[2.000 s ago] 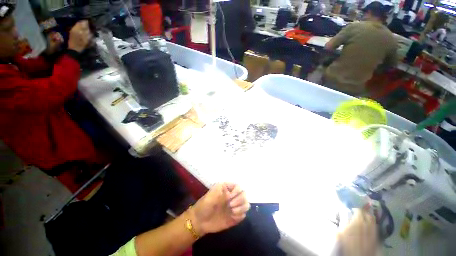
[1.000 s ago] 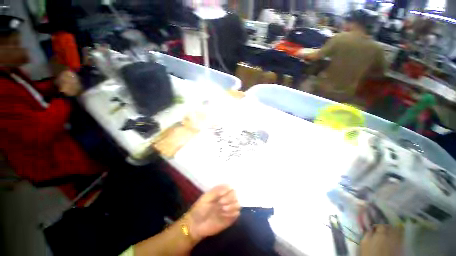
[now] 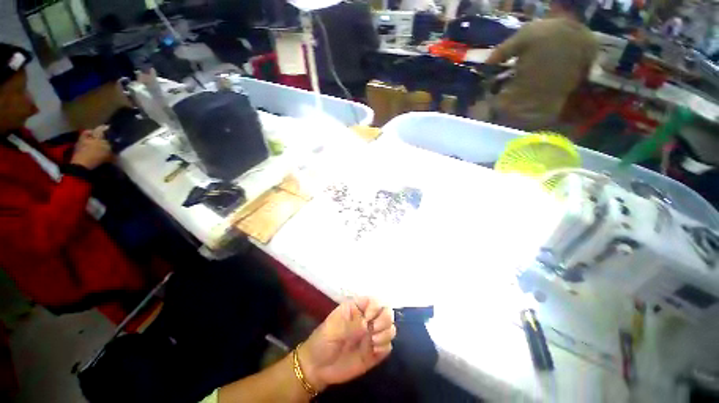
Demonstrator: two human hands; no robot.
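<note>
My left hand (image 3: 351, 342), with a gold bracelet, is raised palm up at the table's front edge, fingers curled; whether it pinches something tiny cannot be told. My right hand is out of the picture. Dark cloth (image 3: 414, 346) hangs at the table edge just right of my left hand. A loose heap of tiny dark metal bits (image 3: 370, 208) lies on the white table. A black-handled tool (image 3: 537, 340) lies near the sewing machine (image 3: 631, 244), and small red snips (image 3: 627, 356) lie to its right.
A tan flat piece (image 3: 273, 211), a crumpled black bundle (image 3: 214, 197) and a dark box-like object (image 3: 222, 134) are on the table's left part. A lime-green fan (image 3: 539, 156) stands behind the machine. Pale blue tubs (image 3: 441, 134) line the back. A person in red (image 3: 55, 228) sits at left.
My right hand has left the picture at the lower right; the black-handled tool and red snips now show there. My left hand stays near the table edge. The view has shifted slightly.
</note>
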